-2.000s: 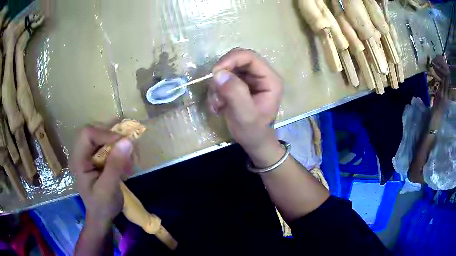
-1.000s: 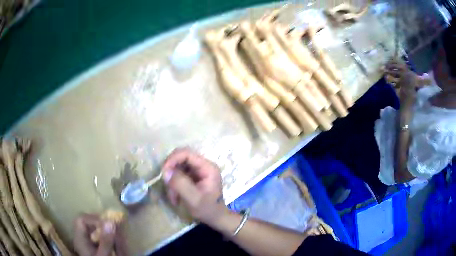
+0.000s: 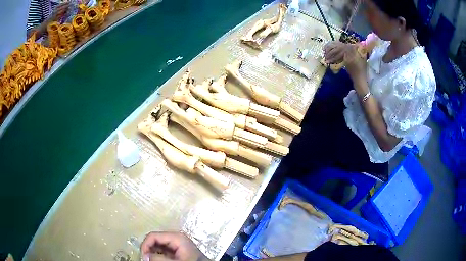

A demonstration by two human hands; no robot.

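My right hand (image 3: 171, 246) is at the bottom edge, cut off below, fingers curled; I cannot see whether a stick is in it. My left hand is out of the picture. Tan carved shaft pieces (image 3: 214, 127) lie side by side on the brown table (image 3: 82, 214), beyond my right hand, carved heads toward the green surface and narrow ends toward the near edge. A small white glue bottle (image 3: 127, 149) with a pointed nozzle stands left of them. The glue dish is not in view.
A person in a white top (image 3: 393, 97) sits at the right, hands on a tan piece. More pieces (image 3: 263, 30) lie farther up the table. A blue crate (image 3: 255, 239) with curved tan pieces is below the edge. Orange pieces (image 3: 25, 66) lie beyond the green surface (image 3: 102, 92).
The view has swung right and up the table. My left hand and the glue dish have left the picture. My right hand now shows only at the bottom edge.
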